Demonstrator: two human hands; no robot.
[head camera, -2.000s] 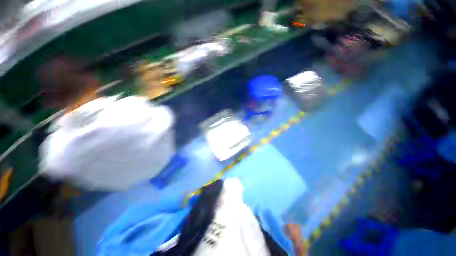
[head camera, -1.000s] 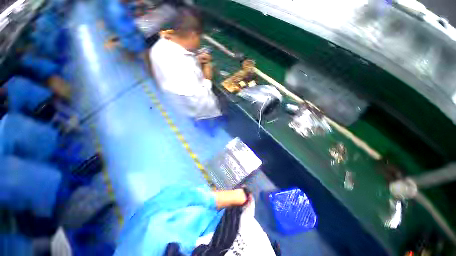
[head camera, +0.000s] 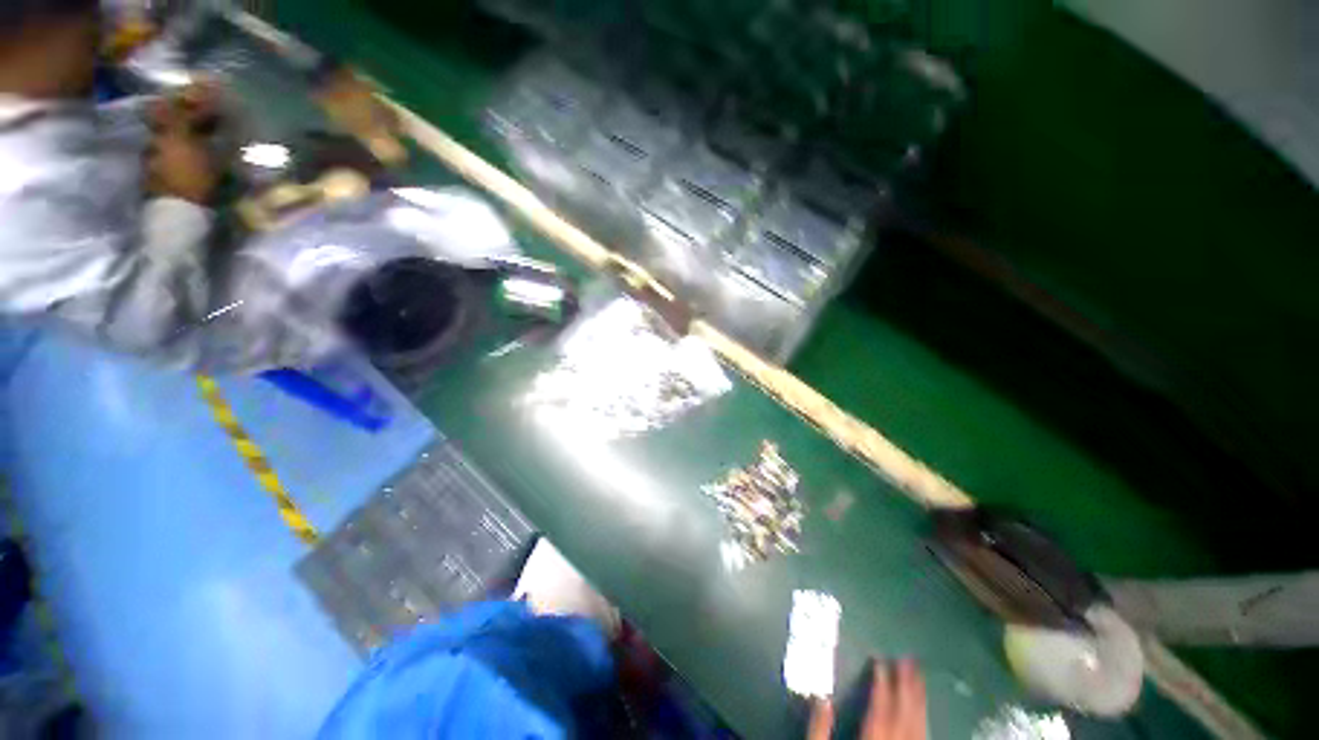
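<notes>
A small bright, whitish rectangular piece, perhaps a circuit board (head camera: 813, 643), lies on the green-matted bench near the bottom. Blurred fingers, seemingly of my right hand (head camera: 871, 708), enter at the bottom edge beside its lower end. One fingertip is at or near that end; whether it grips is unclear. My left hand cannot be made out. A loose heap of small silver and gold-coloured components (head camera: 760, 503) lies farther up. A clear plastic bag with small silvery parts (head camera: 629, 376) lies beyond it.
A whitish round duct mouth (head camera: 1073, 662) and dark object (head camera: 1013, 564) stand right. Shiny pieces (head camera: 1024, 726) lie bottom right. A pale rail (head camera: 810, 409) runs behind. A grey gridded tray (head camera: 420, 549) is below the bench edge. A person in white (head camera: 87, 217) sits left.
The view has swung down and right towards the near bench. The components and bag appear larger, and fingers now show at the bottom. The bare forearm seen earlier is no longer visible.
</notes>
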